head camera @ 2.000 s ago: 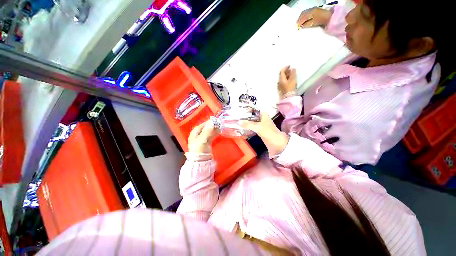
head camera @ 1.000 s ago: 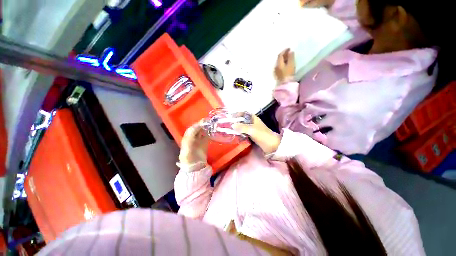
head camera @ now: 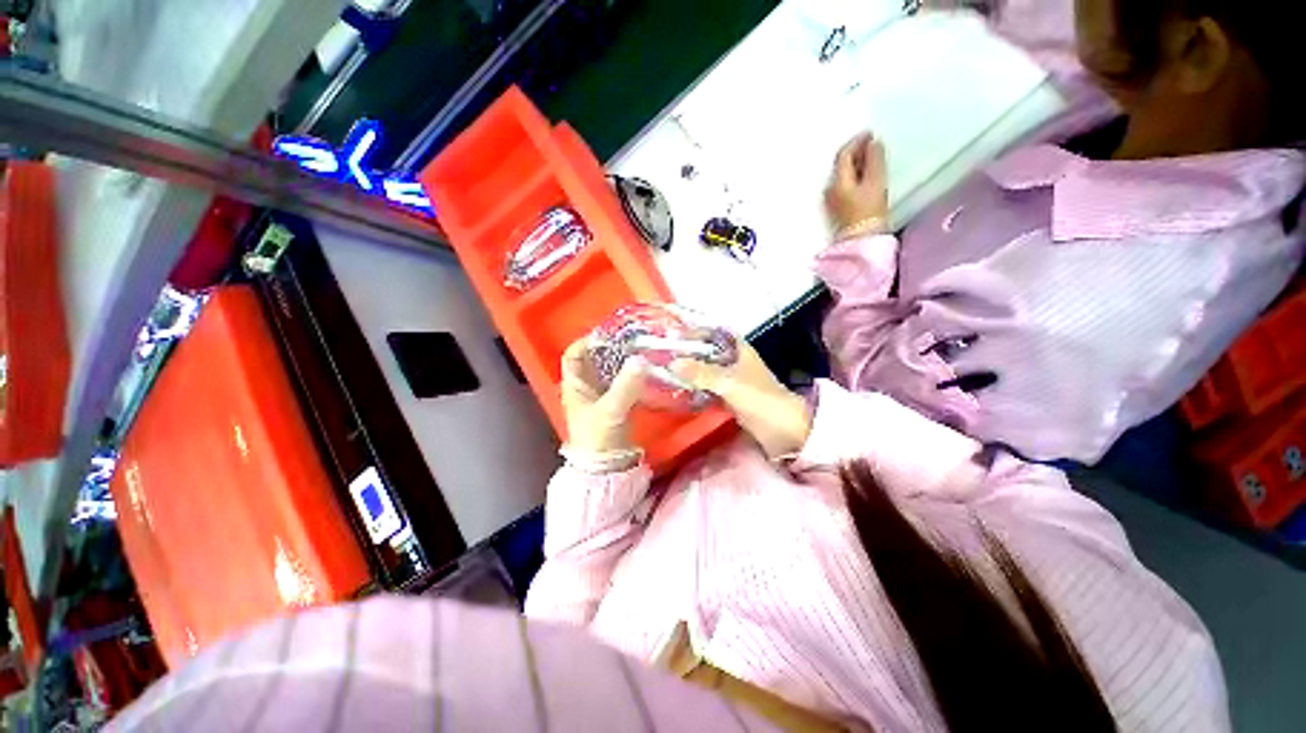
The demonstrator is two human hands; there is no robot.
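A clear, glassy rounded product [head camera: 662,344] is held between my two hands over the near end of the divided orange-red parts bin [head camera: 494,186]. My left hand [head camera: 599,401] grips its left side. My right hand [head camera: 745,390] holds its right side, with the fingers near its middle. Glare blurs its outline, and the fingers cover part of it. Another clear part [head camera: 547,246] lies in a compartment of the bin.
The neighbour's white bench [head camera: 781,143] bears a small dark and yellow module [head camera: 728,236] and a round dark-rimmed piece [head camera: 645,212]. A person [head camera: 1060,287] sits at right. A red panel [head camera: 229,473] is at left. Blue lit units [head camera: 351,158] stand behind the bin.
The view has shifted slightly over the last two seconds. My hands have drawn closer together around the clear product and it has turned between them. The neighbour's hand stays on the white bench.
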